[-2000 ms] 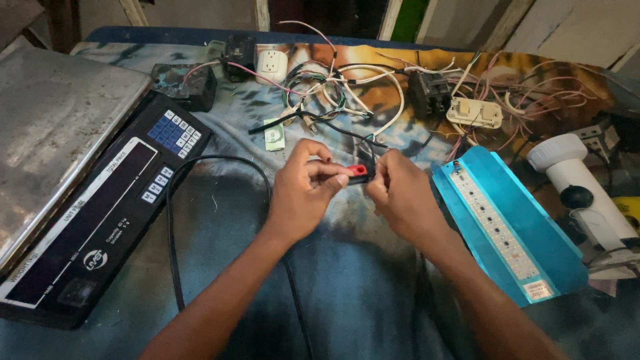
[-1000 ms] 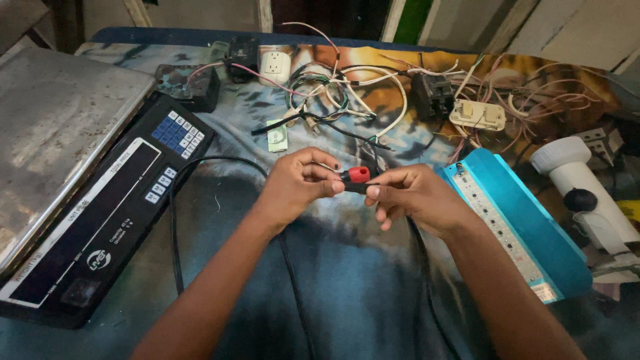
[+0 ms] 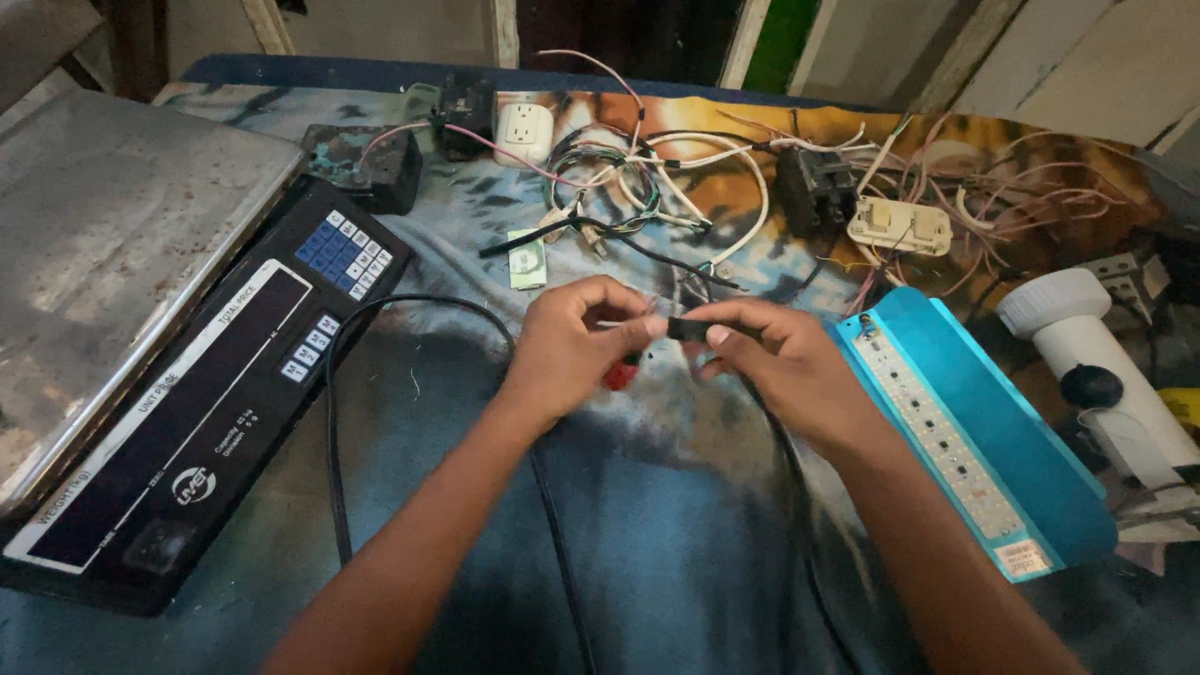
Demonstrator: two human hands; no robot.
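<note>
Both hands meet over the cloth at the centre of the head view. My left hand (image 3: 586,347) pinches a thin light-coloured piece, perhaps a wire end, between thumb and fingers; a red part (image 3: 621,373) shows just below those fingers. Between thumb and fingers of my right hand (image 3: 764,352) is a small black piece (image 3: 689,329), its left end close to the left thumb. Whether the two held pieces touch cannot be told. A black cable (image 3: 797,487) runs down the cloth from under the right hand, and another black cable (image 3: 551,525) passes beneath the left wrist.
A digital scale's keypad panel (image 3: 211,403) and metal platform (image 3: 141,216) lie left. Behind are a white outlet (image 3: 525,131), coiled wires (image 3: 605,173), a black box (image 3: 375,169) and a switch plate (image 3: 900,226). At right are a blue LED lamp (image 3: 1012,412) and a white cylinder (image 3: 1087,366).
The red part, between the fingertips of both hands before, is now below the left fingers. The black piece now shows at the right fingertips.
</note>
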